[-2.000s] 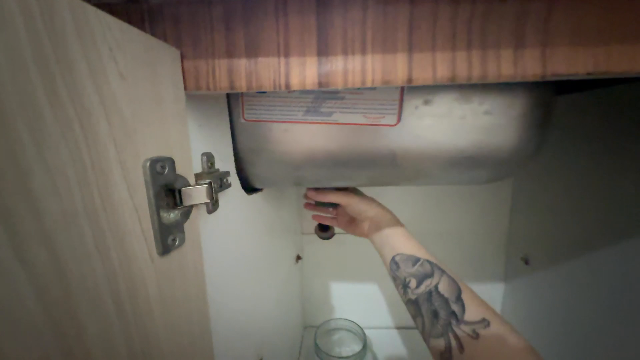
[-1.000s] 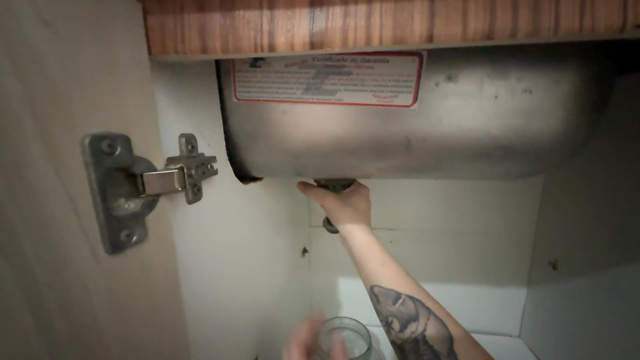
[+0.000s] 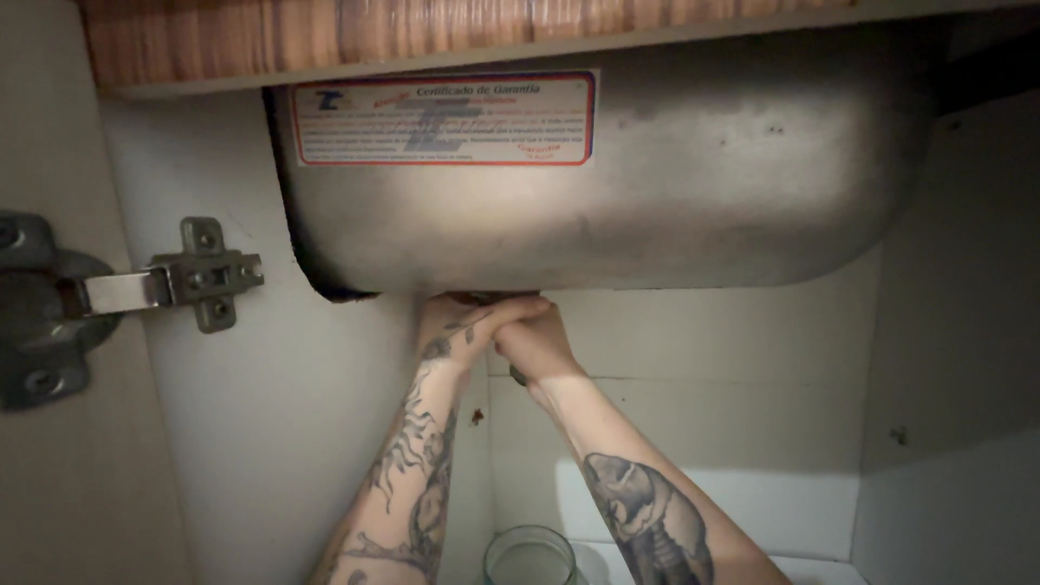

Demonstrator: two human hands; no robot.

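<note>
Under the stainless steel sink basin (image 3: 617, 211), both hands are raised to a dark drain fitting (image 3: 496, 296) at its bottom. My left hand (image 3: 467, 321) is on the fitting's left side, its thumb reaching across toward the other hand. My right hand (image 3: 540, 337) is curled at the right side, touching the left one. Both sets of fingers are mostly hidden, so their hold on the fitting cannot be made out. A dark round pipe end (image 3: 517, 375) shows just below and behind the right hand. A glass jar (image 3: 530, 559) stands below on the cabinet floor.
A cabinet door (image 3: 57, 146) stands open at the left on a metal hinge (image 3: 207, 276). The wood-patterned counter edge (image 3: 487, 28) crosses the top. A printed label (image 3: 445, 120) is stuck on the basin. The cabinet's side wall (image 3: 951, 341) bounds the right.
My left hand has risen from beside the glass jar to the underside of the basin, where it joins my right hand. The view has moved closer to the basin.
</note>
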